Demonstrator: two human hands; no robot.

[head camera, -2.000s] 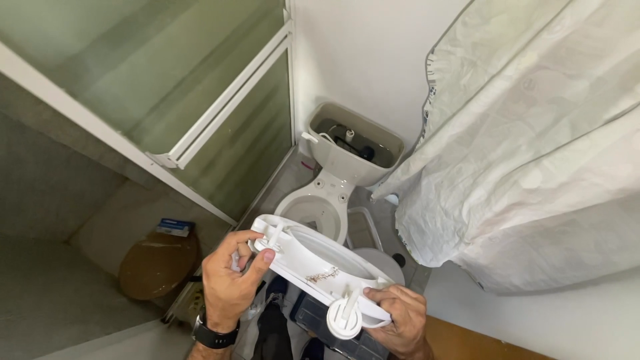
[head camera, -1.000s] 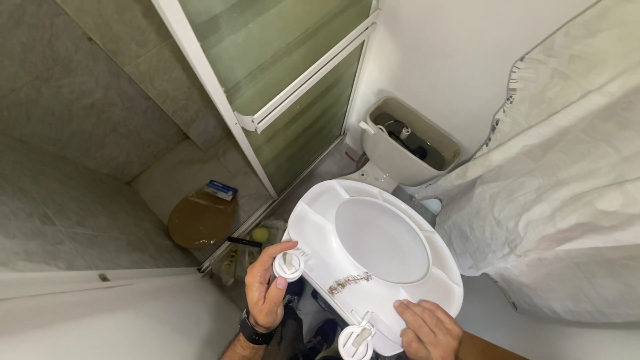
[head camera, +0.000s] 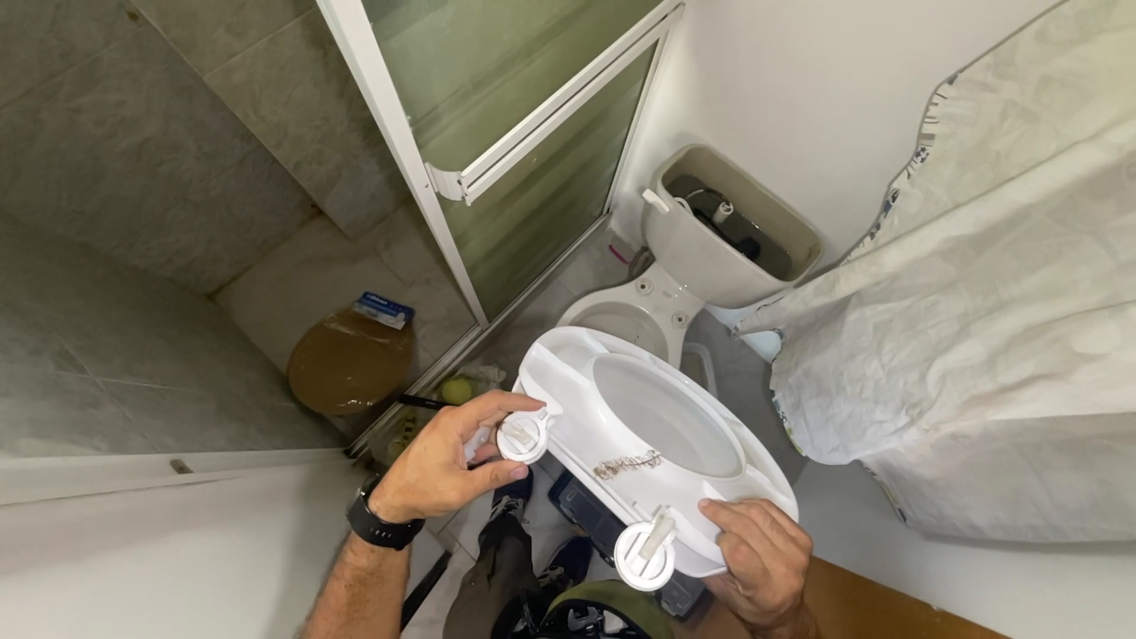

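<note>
A white plastic toilet seat with its lid (head camera: 568, 373) is held tilted in front of me, with a brown mark near its hinge edge. My left hand (head camera: 444, 461) has thumb and fingers around the round white hinge piece (head camera: 522, 437) at the left corner. My right hand (head camera: 759, 555) grips the right edge, thumb on the upper face and the other fingers partly hidden beneath. A second round hinge piece (head camera: 644, 556) hangs off the near edge. Beyond the seat stands the toilet bowl (head camera: 612, 321), without a seat, bolt holes visible, and its cistern (head camera: 728, 231) lidless.
A brown toilet seat (head camera: 346, 364) in clear wrap lies on the shower floor at left. A framed shower door (head camera: 524, 142) stands beside the toilet. A pale curtain (head camera: 994, 373) hangs at right. Below are a dark case (head camera: 577, 506), a yellow-green ball (head camera: 457, 390) and my shoes.
The white seat has tilted from a flatter pose, and the toilet bowl shows again behind it. Both hands stay on the seat; my right hand now grips its edge instead of lying over it.
</note>
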